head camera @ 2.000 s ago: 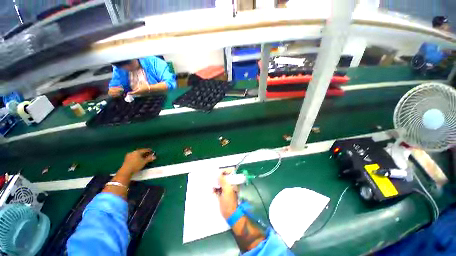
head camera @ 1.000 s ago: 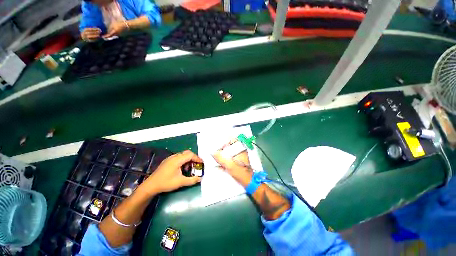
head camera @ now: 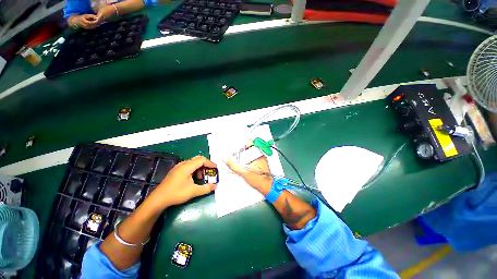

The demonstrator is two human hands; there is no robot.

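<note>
My left hand holds a small watch module between thumb and fingers over the left edge of the paper sheet. My right hand holds the white dispensing syringe over the sheet, its tip side towards the module; whether they touch cannot be told. The green adapter cap sits at the syringe's rear, with the clear air hose looping behind. One module lies in the blister tray at left. Another module lies on the bench in front of the tray.
The conveyor belt carries several modules behind a white rail. The dispenser controller and a fan stand at right. A rounded paper piece lies right of the sheet. A basket is far left. Another person's hands show across the belt.
My left hand went from the belt edge to the sheet and now holds a module. My right hand stays at the sheet with the syringe. The view has tilted down, and belt modules have shifted left.
</note>
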